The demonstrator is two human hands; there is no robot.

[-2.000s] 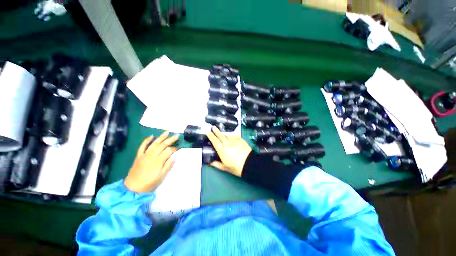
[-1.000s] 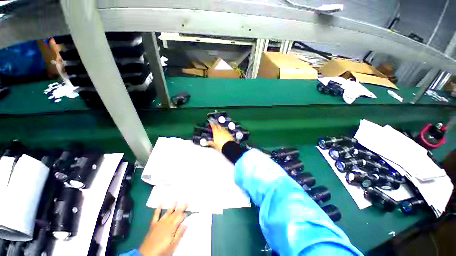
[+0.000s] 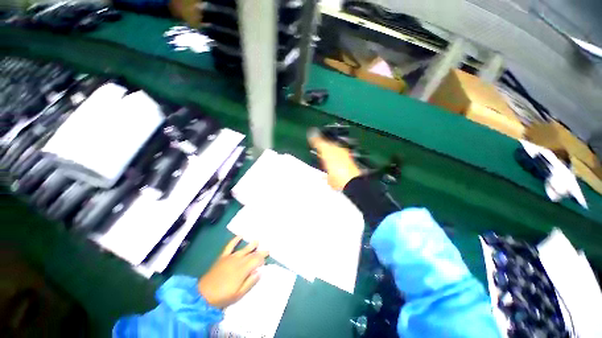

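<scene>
My left hand [image 3: 232, 276] lies with fingers spread on the edge of a white sheet [image 3: 267, 305] at the bench front. My right hand [image 3: 334, 162] reaches to the back of the bench, at a blurred group of black cylindrical units [image 3: 340, 134]. Blur hides whether its fingers grip them. Overlapping white paper sheets [image 3: 300, 214] lie between my hands. More black units [image 3: 375, 297] show partly beside and under my right sleeve.
Rows of black units with white sheets [image 3: 165, 214] and a folded paper [image 3: 109, 135] fill the left. Another cluster [image 3: 525, 284] lies at right beside white paper [image 3: 577, 280]. A metal post [image 3: 259, 79] stands at the bench back. Cartons [image 3: 478, 102] are behind the shelf.
The view has swung left. My right hand is still at the group of units at the back. The row of units beside the papers seen earliest has left its place. My left hand stays by the front sheet.
</scene>
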